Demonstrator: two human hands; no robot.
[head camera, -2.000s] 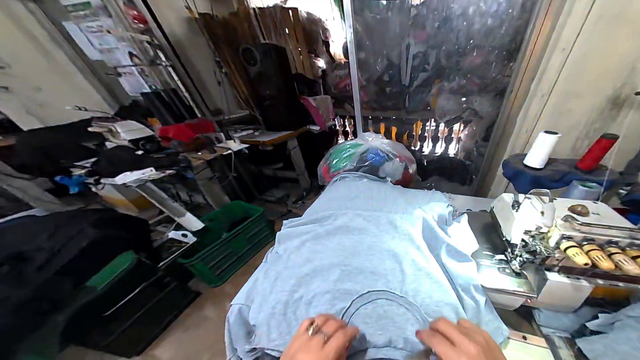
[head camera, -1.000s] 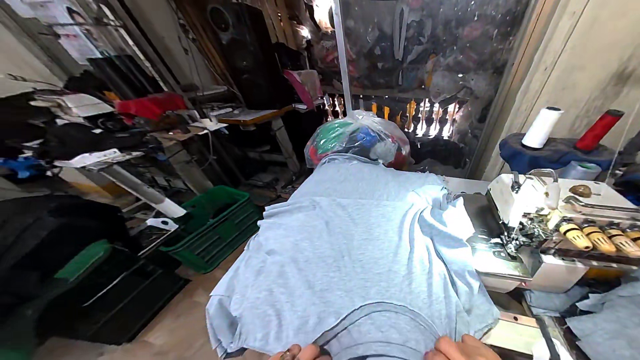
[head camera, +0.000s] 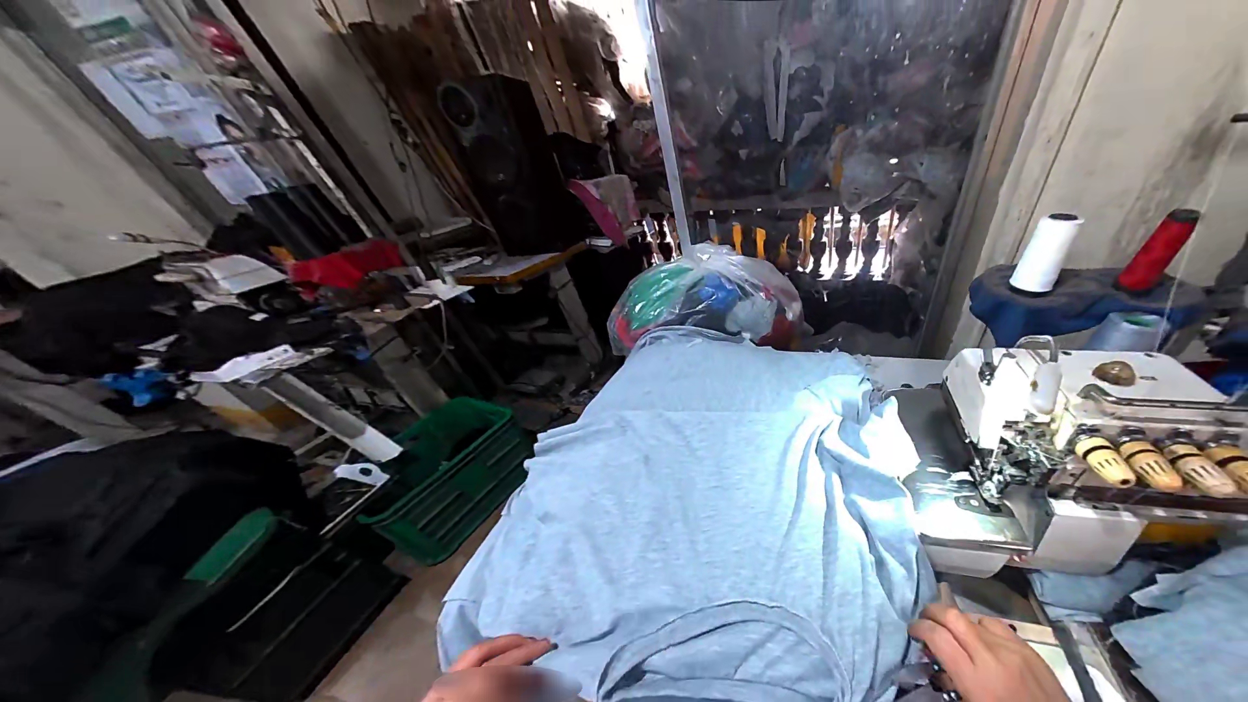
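Observation:
A light blue knit shirt (head camera: 682, 497) lies spread out before me, its round neckline at the lower edge of the view. My left hand (head camera: 502, 671) rests at the shirt's lower left, blurred and partly cut off; its grip is unclear. By the right edge of the fabric is my right hand (head camera: 980, 648), fingers curled around a small dark object (head camera: 941, 678) that I cannot identify. An overlock sewing machine (head camera: 1024, 429) stands to the right, with its needle area beside the cloth.
White (head camera: 1046, 253) and red thread cones (head camera: 1157, 251) stand behind the machine. Light blue fabric pieces (head camera: 1189, 619) lie at the lower right. A clear bag of coloured cloth (head camera: 707, 297) sits beyond the shirt. Green plastic crates (head camera: 448, 487) and a cluttered workbench (head camera: 341, 414) are on the left.
My right hand has moved right, off the neckline to the shirt's right edge, and now holds a small dark object. My left hand has moved left, away from the neckline.

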